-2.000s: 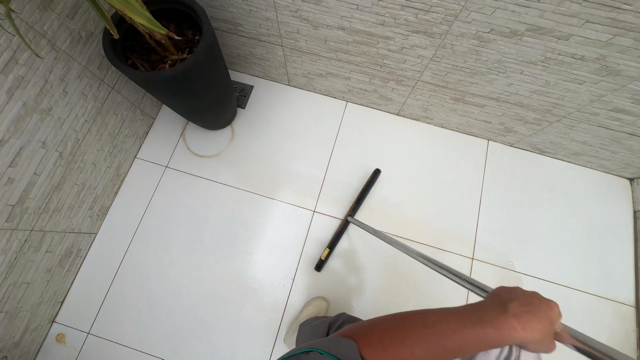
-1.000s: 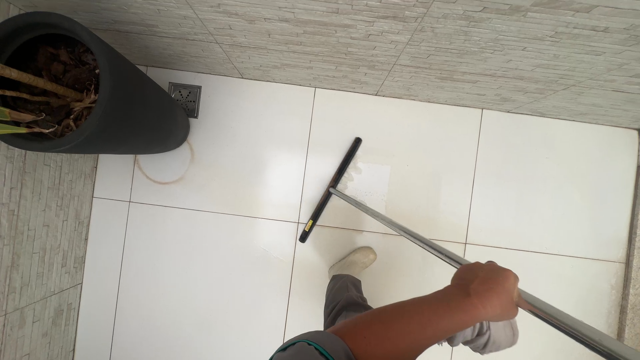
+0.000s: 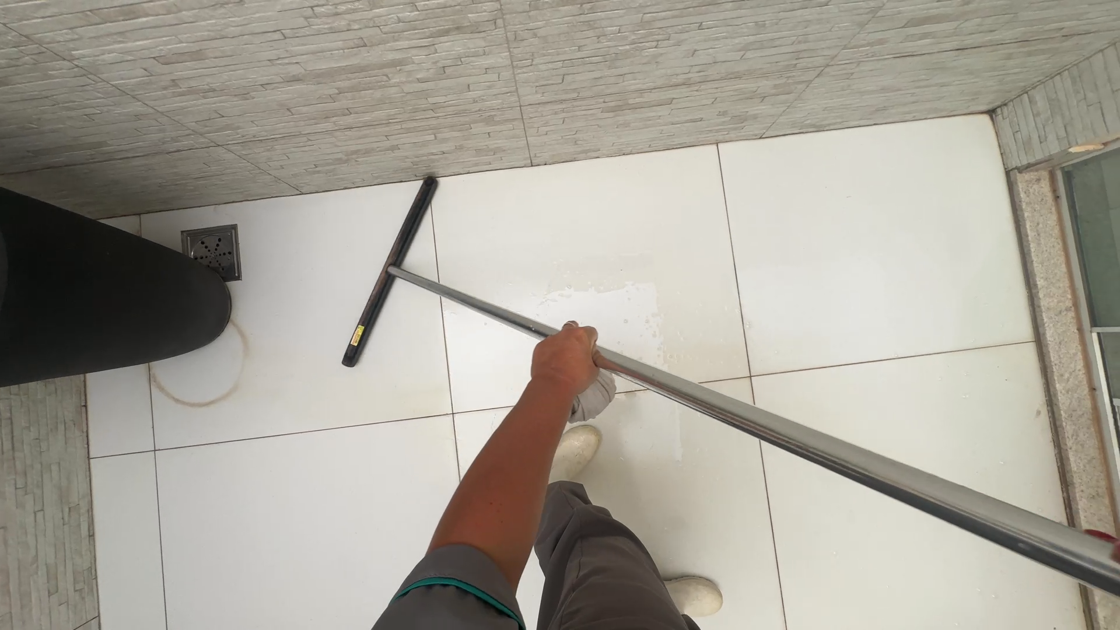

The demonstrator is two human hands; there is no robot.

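Note:
A floor squeegee with a black blade (image 3: 389, 271) lies against the white tiles, its far end near the foot of the wall. Its metal pole (image 3: 744, 416) slants down to the right edge of the view. My left hand (image 3: 567, 354) is closed around the pole at mid-length, and a pale grey cloth-like thing (image 3: 595, 398) shows just below it. Only a sliver of my right hand (image 3: 1116, 551) shows beside the pole at the right edge; its grip is hidden. A thin patch of water (image 3: 643, 311) shines on the tiles beyond my left hand.
A dark planter (image 3: 114, 289) stands at the left, beside a metal floor drain (image 3: 213, 252) and a brownish ring mark (image 3: 201, 402). A stone-textured wall (image 3: 420, 96) runs behind. My light boots (image 3: 576, 451) are below; a stone ledge (image 3: 1063, 376) and window are at right.
The squeegee blade has moved left over the tiles, closer to the drain and the wall. My left hand has stayed on the pole. The view has shifted and turned.

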